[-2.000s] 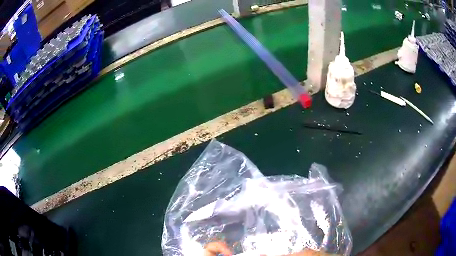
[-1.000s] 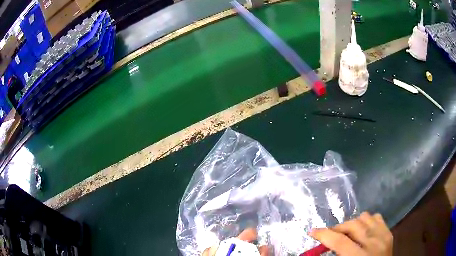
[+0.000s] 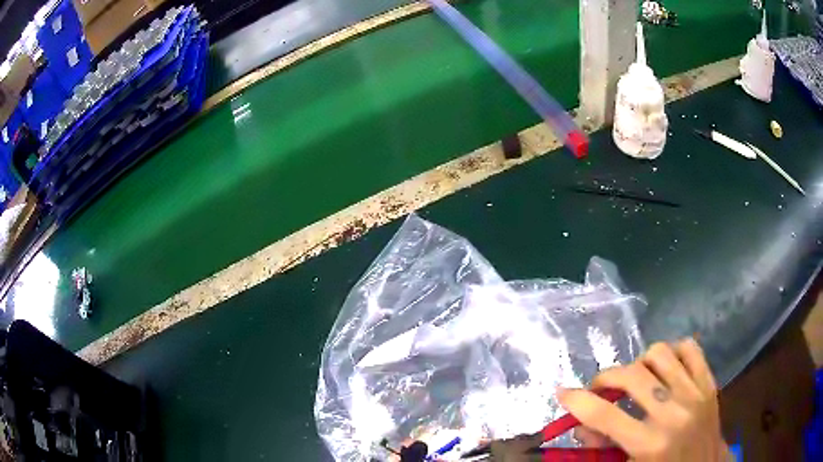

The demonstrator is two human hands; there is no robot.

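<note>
My right hand point(image 3: 654, 406) is at the bottom right, closed around the red handles of diagonal cutters point(image 3: 577, 433). The cutters' dark jaws point left, low over a crumpled clear plastic bag point(image 3: 415, 298). Just left of the jaws, at the bottom edge, is a small dark lump point(image 3: 414, 450) with a short blue wire point(image 3: 446, 447) beside it. The rest of this part is cut off by the picture's edge. Whether the jaws touch it is unclear. My left hand cannot be made out.
A black crate point(image 3: 68, 406) is at lower left. Small assemblies point(image 3: 82, 291) lie on the green belt point(image 3: 298, 153). A clear tube point(image 3: 514, 77), two white bottles point(image 3: 640, 113), a dark rod point(image 3: 623, 195) and a white-handled tool point(image 3: 733, 144) are beyond the bag. Blue trays point(image 3: 135, 117) are stacked at upper left.
My right hand and the red-handled cutters came into view and are now further in, jaws showing. My left hand's fingers and a white part left view; the dark lump and blue wire show there.
</note>
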